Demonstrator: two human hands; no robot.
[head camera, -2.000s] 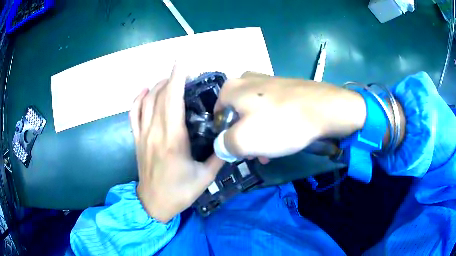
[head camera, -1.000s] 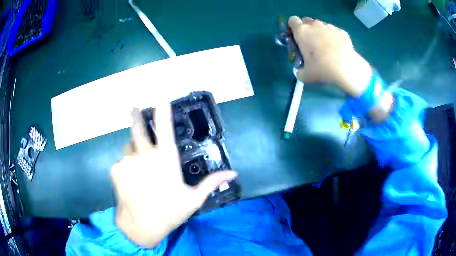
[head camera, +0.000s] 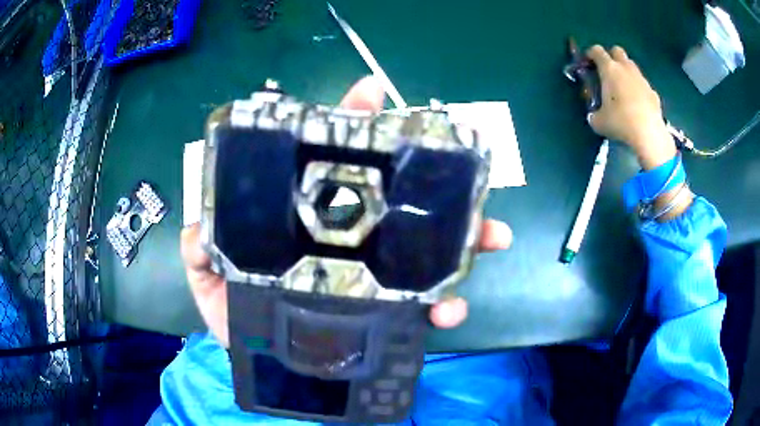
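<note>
My left hand (head camera: 204, 283) holds the opened trail camera up close to my face from behind, with fingertips showing at its edges. The camouflage front shell (head camera: 320, 278) faces me, with two dark windows and a hexagonal lens ring. The black rear section (head camera: 333, 349) hangs below it, with screen, keypad and domed cover showing. My right hand (head camera: 625, 98) is at the right over the bench, closed around the air blow gun (head camera: 587, 81); its nozzle end points up and away. A thin hose runs from beside the wrist to the right.
A white sheet (head camera: 500, 146) lies behind the camera, with a long strip (head camera: 367, 56) beyond it. The white pen-type pick (head camera: 587, 204) lies below my right hand. A grey-patterned faceplate (head camera: 136, 223) lies left, near the mesh partition (head camera: 37, 166). A blue bin (head camera: 150, 56) and white block (head camera: 714, 50) stand farther back.
The camera has been raised from the bench and turned, so its outer face now shows instead of the inside. My right hand still holds the blow gun, appearing farther right.
</note>
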